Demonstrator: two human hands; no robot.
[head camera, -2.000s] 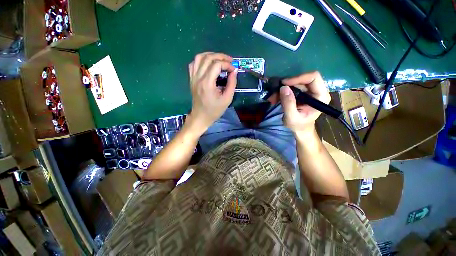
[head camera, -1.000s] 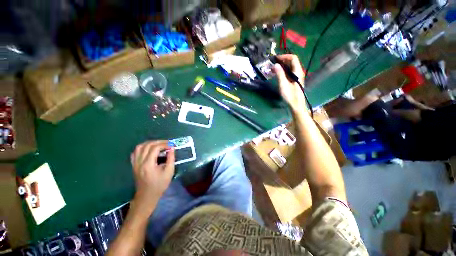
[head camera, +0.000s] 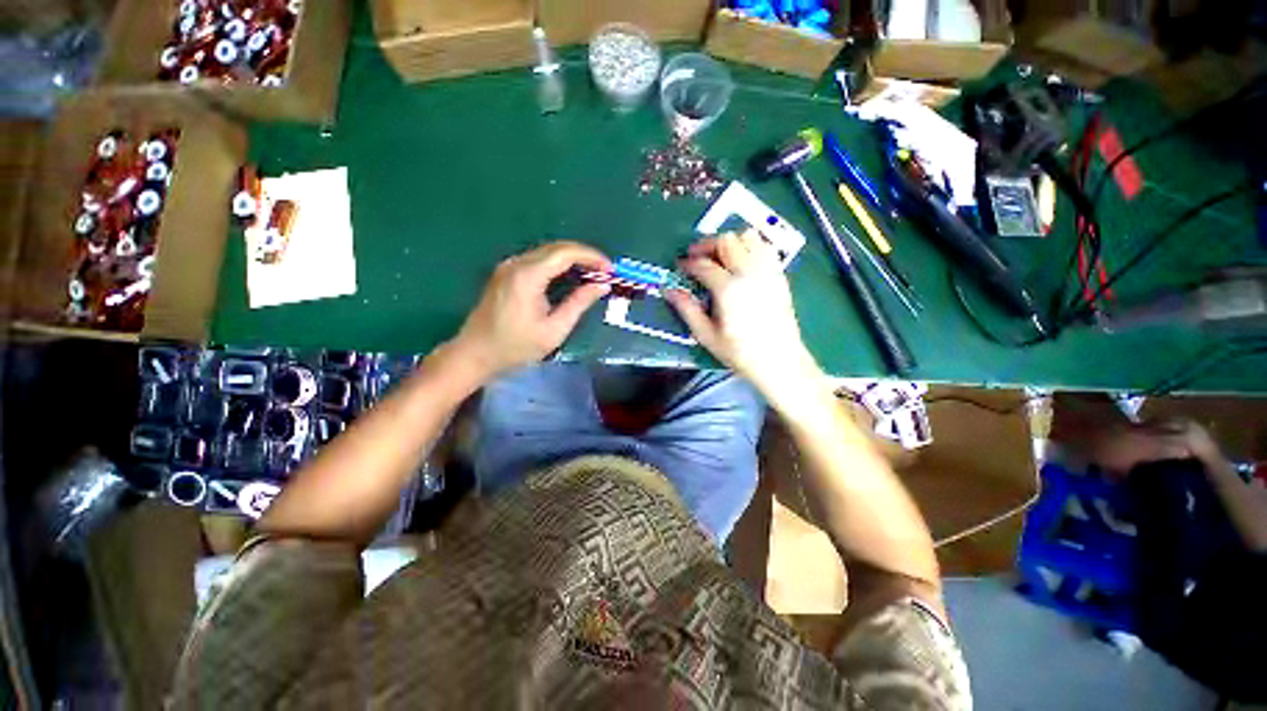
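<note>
A narrow bright-blue part (head camera: 646, 272) is held between my two hands at the front of the green bench. My left hand (head camera: 535, 303) grips its left end, where some red-brown shows. My right hand (head camera: 739, 299) has its fingers at the right end. A white inner frame (head camera: 650, 327) is just below the blue part, partly hidden; I cannot tell if they touch. A white front housing (head camera: 752, 222) lies behind my right hand, partly covered by it.
A hammer (head camera: 850, 271), yellow knife or marker (head camera: 864, 217), tweezers (head camera: 884, 272) and corded black tool (head camera: 959, 243) lie right. Small fasteners (head camera: 681, 170) and clear tubs (head camera: 695, 92) are behind. A white card (head camera: 302, 238) and parts boxes (head camera: 209, 222) are left. Another person's arm (head camera: 1167, 445) is far right.
My right hand has let go of the black corded tool and come back to the blue part. The blue part is now held between both hands. The camera view has turned back.
</note>
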